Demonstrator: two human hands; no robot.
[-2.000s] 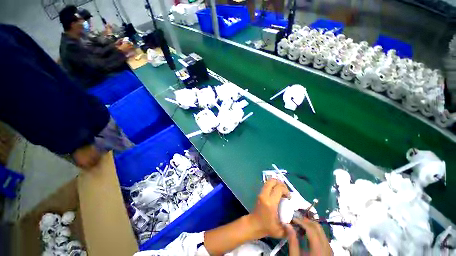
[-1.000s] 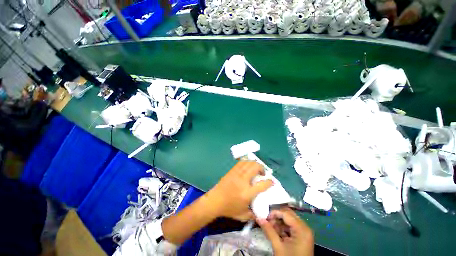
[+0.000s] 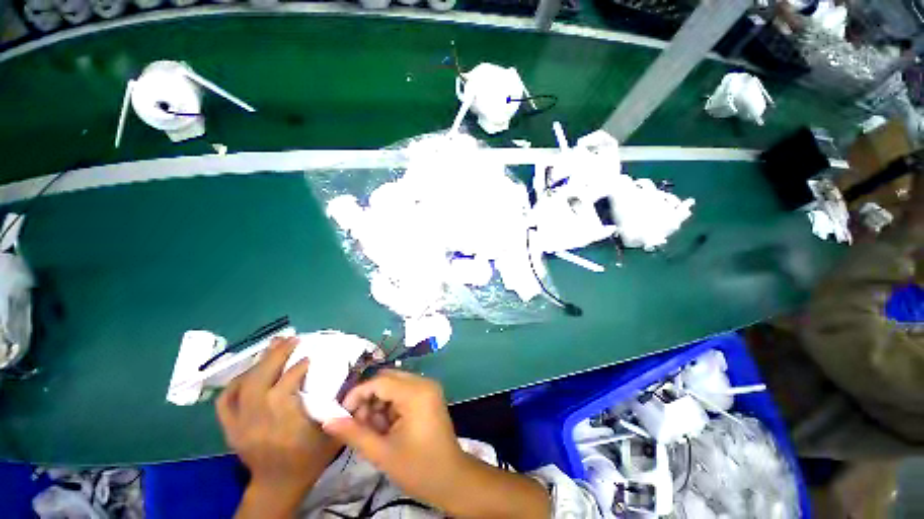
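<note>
A white camera housing (image 3: 326, 367) is held over the bench's front edge, its opening facing right with thin wires and a dark pigtail cable (image 3: 413, 351) with a blue tip coming out. A white bracket arm (image 3: 198, 367) extends from it to the left, with a black antenna or cable across it. My left hand (image 3: 272, 411) grips the housing from the left. My right hand (image 3: 397, 418) is at the opening, fingers bent and pinching at its lower rim; what exactly is between the fingertips is hidden.
Small white covers (image 3: 436, 218) are piled on a clear bag on the green bench (image 3: 182, 253). Part-built cameras (image 3: 578, 208) lie right of them, others on the conveyor belt (image 3: 334, 81). A blue bin (image 3: 552, 426) of white parts stands lower right. A person (image 3: 871, 335) is at the right.
The view has swung right, bringing the right-hand blue bin and person into view. My hands still hold the housing, and the blue-tipped cable now points up and right.
</note>
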